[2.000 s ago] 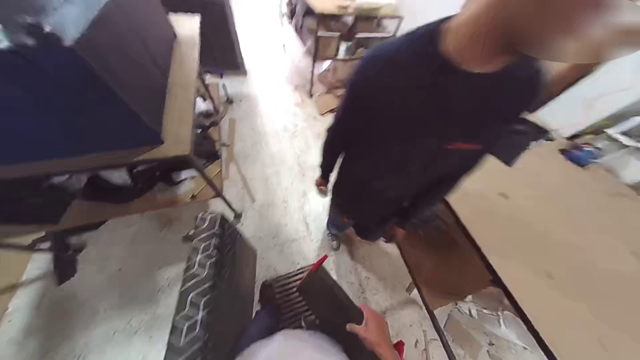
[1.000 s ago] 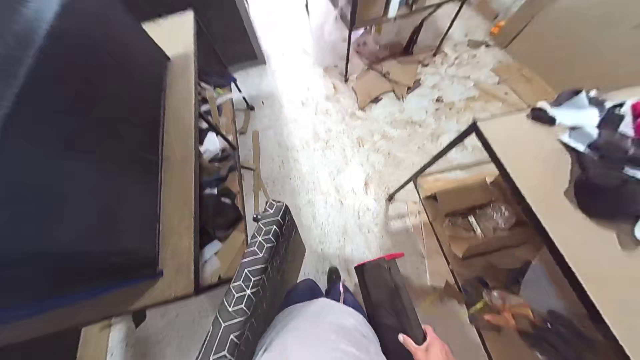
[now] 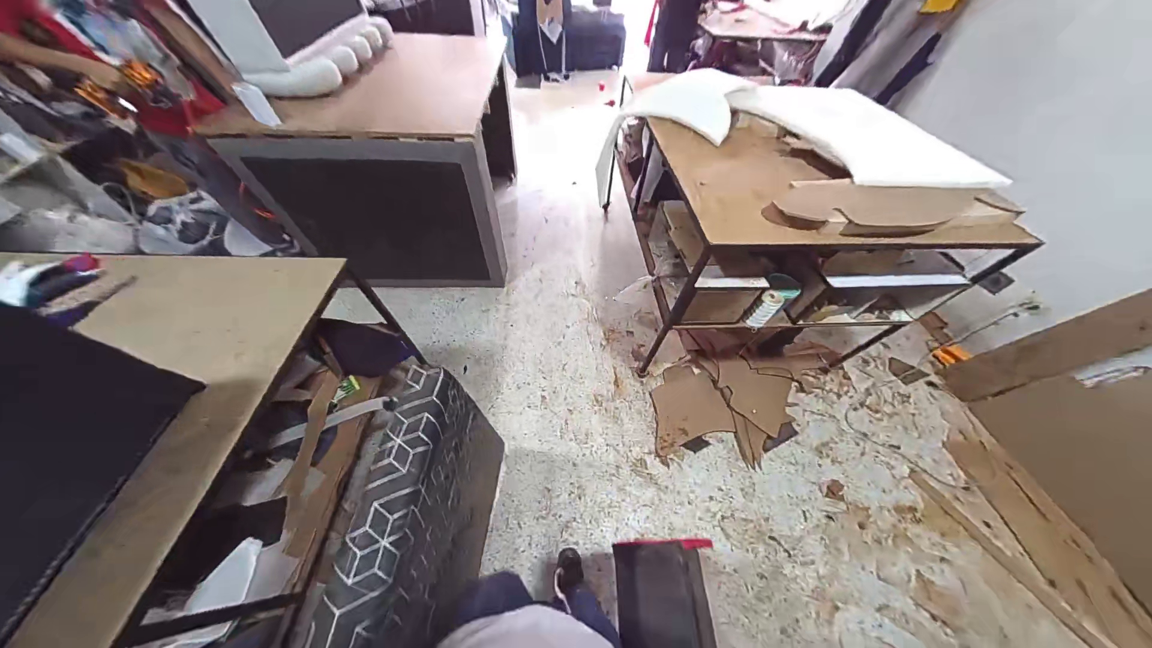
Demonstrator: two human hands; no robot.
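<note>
A dark, flat-sided piece with a red edge (image 3: pixel 661 589) juts up at the bottom centre, right of my legs; the hand that bears it is below the frame. To the left of my legs stands a long dark upholstered piece with a white geometric pattern (image 3: pixel 387 531), close beside the left table. Neither my left hand nor my right hand shows now.
A wooden table (image 3: pixel 270 297) with a dark upholstered piece (image 3: pixel 72 459) and a scrap-filled shelf stands left. Ahead right, another table (image 3: pixel 720 189) holds white foam sheets (image 3: pixel 864 135). Cardboard scraps (image 3: pixel 693 409) litter the floor. A person (image 3: pixel 180 117) is at the upper left.
The view has moved along the aisle and tilted up. The right hand, earlier on the dark red-edged piece, has left the view. The person in dark clothes seen two seconds ago no longer shows nearby.
</note>
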